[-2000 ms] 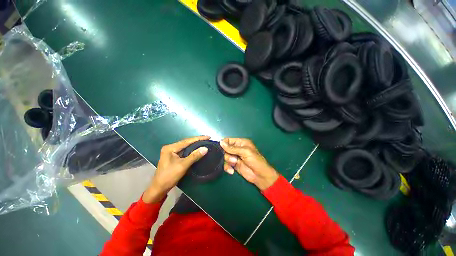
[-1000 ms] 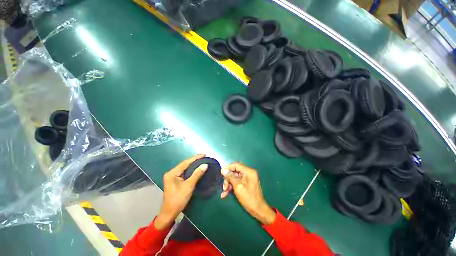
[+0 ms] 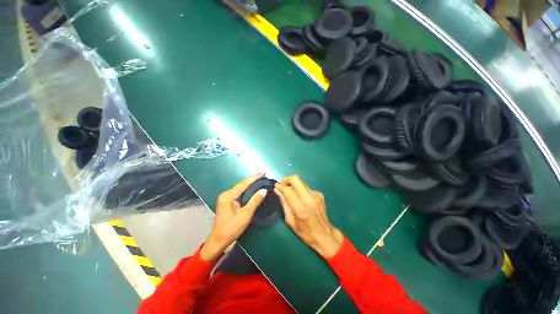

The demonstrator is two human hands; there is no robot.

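A round black ear pad (image 3: 265, 205) is held above the green bench near its front edge. My left hand (image 3: 234, 214) grips its left side, thumb on the face and fingers around the rim. My right hand (image 3: 304, 211) pinches the upper right rim with its fingertips and covers part of that side. Whether a thin ring lies in the pad cannot be told. A large loose pile of black ear pads (image 3: 442, 132) lies to the right, with one single pad (image 3: 311, 120) lying apart from it.
A clear plastic bag (image 3: 116, 132) with black pads (image 3: 75, 137) inside hangs at the bench's left edge, and a crinkled strip runs from it onto the bench (image 3: 184, 80). A dark lacy heap (image 3: 534, 264) lies at the right. Yellow-black tape (image 3: 136, 252) marks the floor.
My right hand has turned more palm-down and closed in on the pad's upper rim. My left hand still holds the pad. The view has shifted, while the pile looks the same.
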